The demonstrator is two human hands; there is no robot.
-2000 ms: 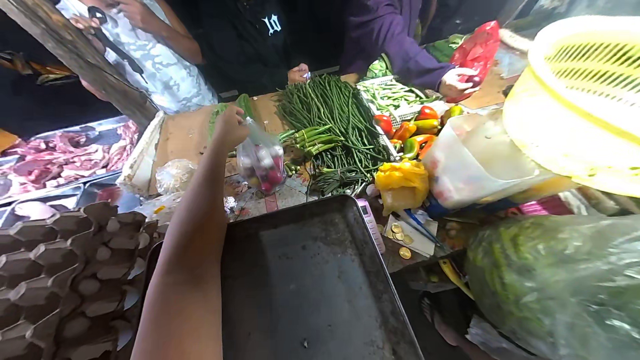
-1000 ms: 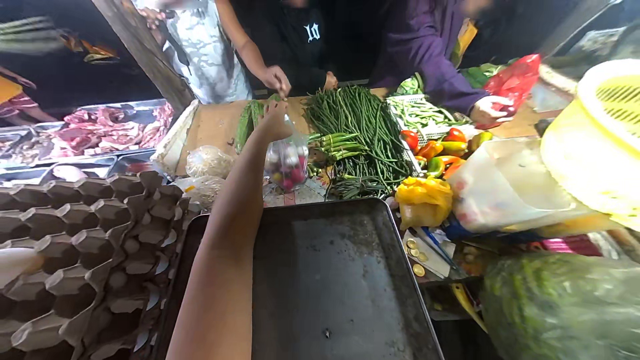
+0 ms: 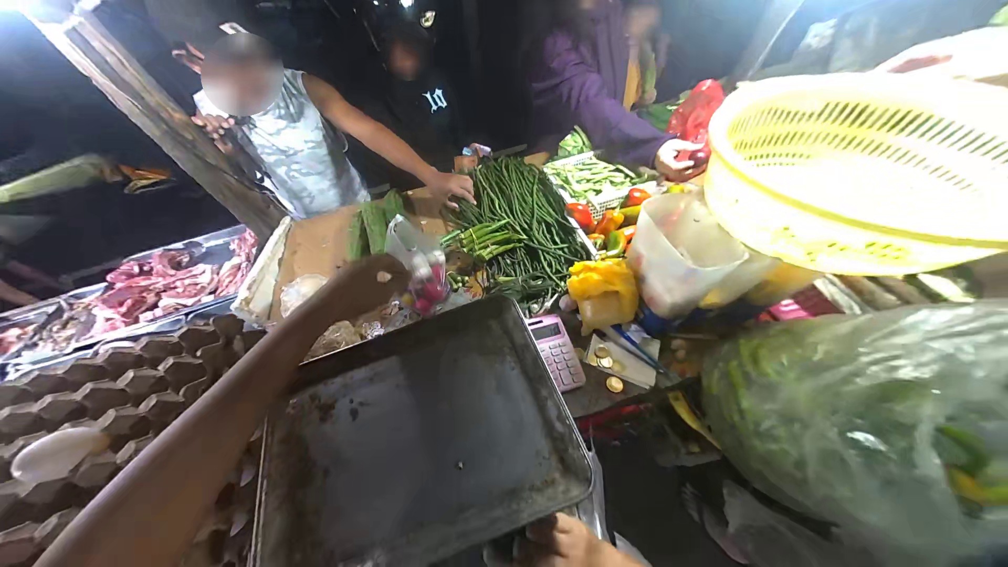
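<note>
My left hand (image 3: 379, 282) is bent at the wrist beside a clear plastic bag (image 3: 425, 272) with pink and white produce. A small pale spot shows at its fingers; whether it holds anything I cannot tell. Under my left forearm and to its right lies a dark, worn metal tray (image 3: 417, 441). My right hand (image 3: 563, 542) is at the tray's near right corner, its fingers curled against the rim, partly out of view. A pink calculator (image 3: 556, 353) is just past the tray's right edge.
Egg trays (image 3: 47, 409) hold one egg at left, meat (image 3: 173, 283) behind. Long green beans (image 3: 528, 213), peppers (image 3: 610, 224) and a yellow basket (image 3: 850, 252) line the far side. A big bag of greens (image 3: 835, 409) stands right. A person's hand (image 3: 453, 187) touches the beans.
My left hand has come down and nearer from above the plastic bag. My right hand has come into view and the tray is turned. The other person's hand has moved from my left hand to the beans.
</note>
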